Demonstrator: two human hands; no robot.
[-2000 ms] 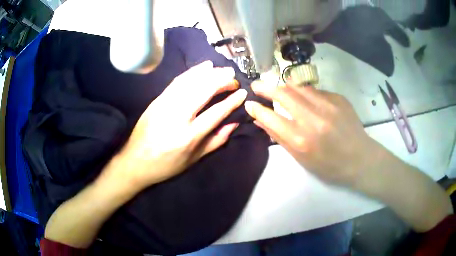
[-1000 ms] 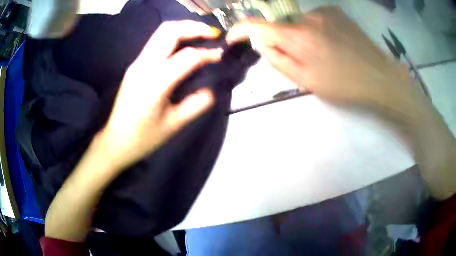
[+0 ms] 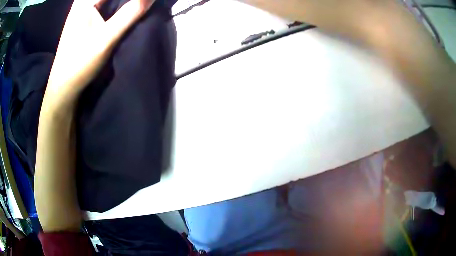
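A large dark cloth (image 3: 127,115) lies over the left of the white table and reaches its front edge. My left hand (image 3: 92,25) is at the top left over the cloth, cut off by the top edge. Its thumb shows, but its other fingers are hidden or out of the picture. My right hand (image 3: 300,10) is blurred and cut off at the top, with the forearm running down the right side. Its fingertips are out of view, so its hold cannot be told.
The white table (image 3: 260,130) has a dark groove with dark lint (image 3: 258,37) beside it. A thin part of the snips (image 3: 426,21) shows at the top right. A blue surface (image 3: 20,182) is at the left. The wearer's blue-clad lap (image 3: 235,220) is below the table edge.
The view has tilted down, so the machine has left the picture at the top. The cloth's right edge and my left hand sit farther left. The fingers of both hands have gone out of view.
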